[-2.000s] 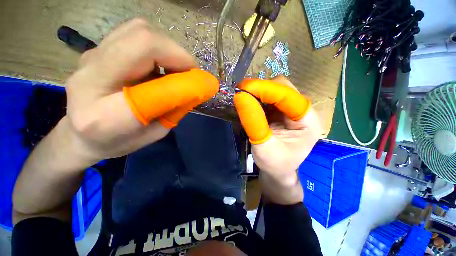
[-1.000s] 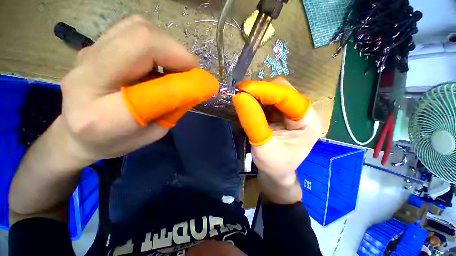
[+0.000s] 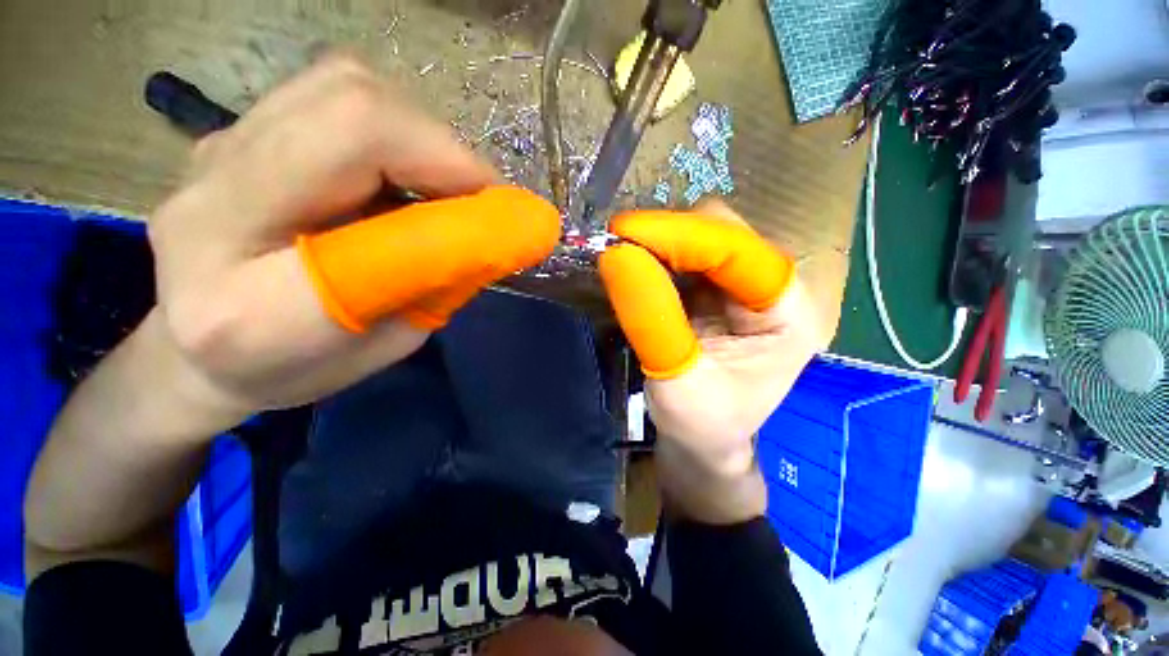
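Observation:
My left hand (image 3: pixel 308 218), with orange finger cots, pinches a black cable lead whose thick connector (image 3: pixel 189 103) sticks out at the upper left. Fine red and light wire ends (image 3: pixel 583 241) show between my fingertips. My right hand (image 3: pixel 718 301), with orange cots on thumb and finger, is closed on the other side of these ends, on a dark thin piece too small to tell. The soldering iron (image 3: pixel 622 135) points down with its tip just above the wire ends. The pale solder feed tube (image 3: pixel 553 109) is left of the iron.
Silvery scraps (image 3: pixel 513 128) lie around the iron. A yellow sponge (image 3: pixel 669 80) and small pale squares (image 3: pixel 701 160) are right of it. Black leads (image 3: pixel 964 71) lie at the upper right, near red-handled pliers (image 3: pixel 982 352). A blue bin (image 3: pixel 846 468) and green fan (image 3: pixel 1128 346) are at the right.
The bench and iron have shifted slightly left in view. The wire ends now sit a little lower, and a small gap shows between them and the iron tip.

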